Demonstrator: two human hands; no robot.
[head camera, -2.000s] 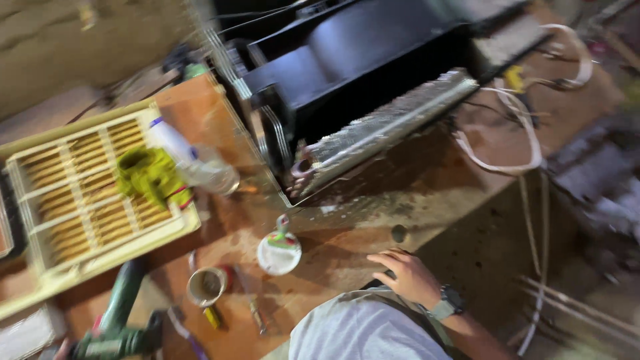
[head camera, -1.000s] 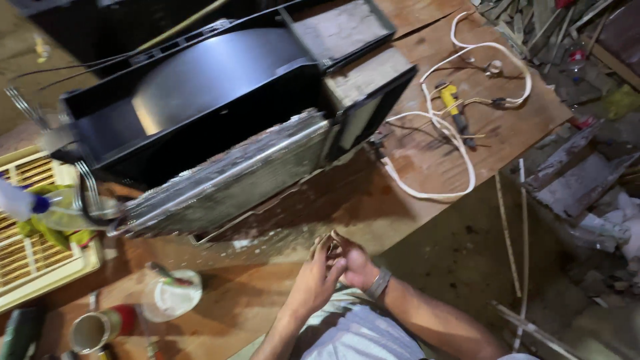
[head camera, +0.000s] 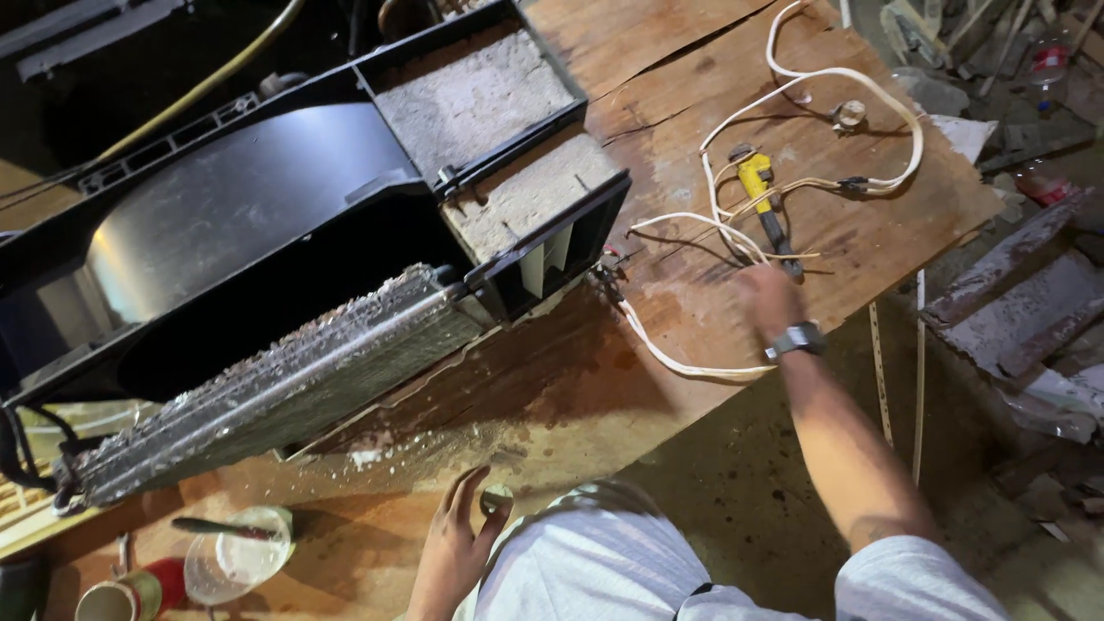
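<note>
My right hand (head camera: 770, 304), a watch on its wrist, reaches over the plywood table (head camera: 681, 302) at the white cable (head camera: 916, 129). The hand is blurred, so I cannot tell whether its fingers grip the cable. Just beyond it lies a yellow and black tool (head camera: 756, 183), its kind unclear, with wires across it. My left hand (head camera: 466, 526) is at the near edge, fingers apart, beside a small round dark object (head camera: 496, 498); whether it is held is unclear. A black plastic appliance housing (head camera: 250, 207) with a finned metal coil (head camera: 285, 379) stands at the left.
Near the lower left are a clear plastic cup (head camera: 237, 565) with a dark-handled tool (head camera: 226, 528) across it and a red tin (head camera: 155, 586). A small round fitting (head camera: 849, 115) lies inside the cable loop. Scrap pieces (head camera: 1009, 302) and bottles litter the floor at right.
My hands were together near my lap one second ago. They have parted: the right has moved out to the cable, while the left is at the table's near edge. The view has shifted right.
</note>
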